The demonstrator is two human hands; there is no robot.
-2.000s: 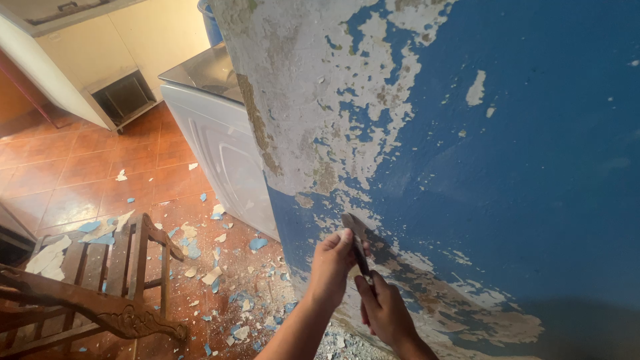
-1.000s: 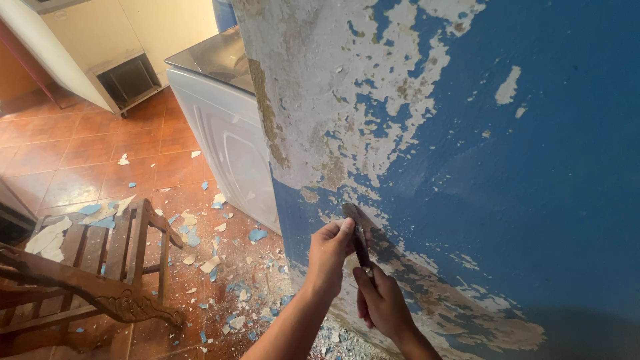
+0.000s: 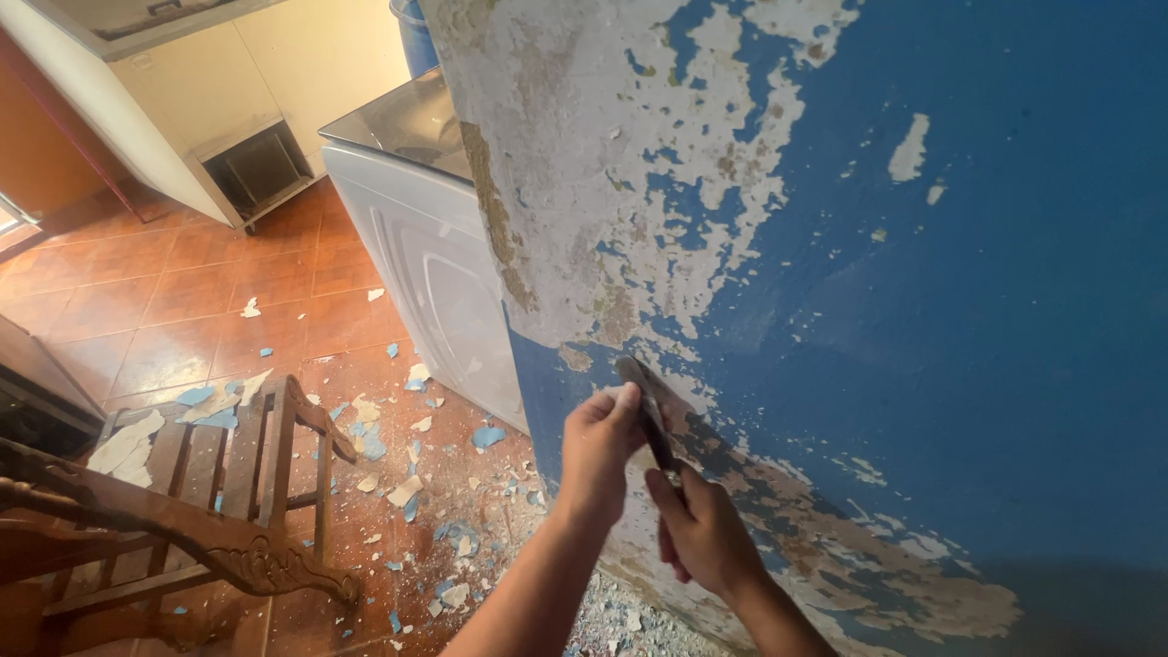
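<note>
A dark metal blade tool [image 3: 655,422], perhaps a knife or scraper, lies slanted against the blue painted wall [image 3: 1031,319], its rounded tip up and to the left. My left hand [image 3: 600,447] pinches the blade near the tip, thumb on top. Lower down, my right hand [image 3: 707,529] is closed around the handle, which is mostly hidden by the fingers. Around the tip the paint is flaked, and bare whitish plaster [image 3: 584,201] shows above it. More patchy, brownish plaster [image 3: 876,575] runs down to the right of my hands.
A carved wooden chair [image 3: 246,547] with paint flakes on its slats stands at lower left. Paint chips [image 3: 406,491] litter the tiled floor [image 3: 192,301]. A white appliance [image 3: 429,274] stands beside the wall's edge, with a blue container [image 3: 415,36] behind it and a pale cabinet [image 3: 219,82] farther left.
</note>
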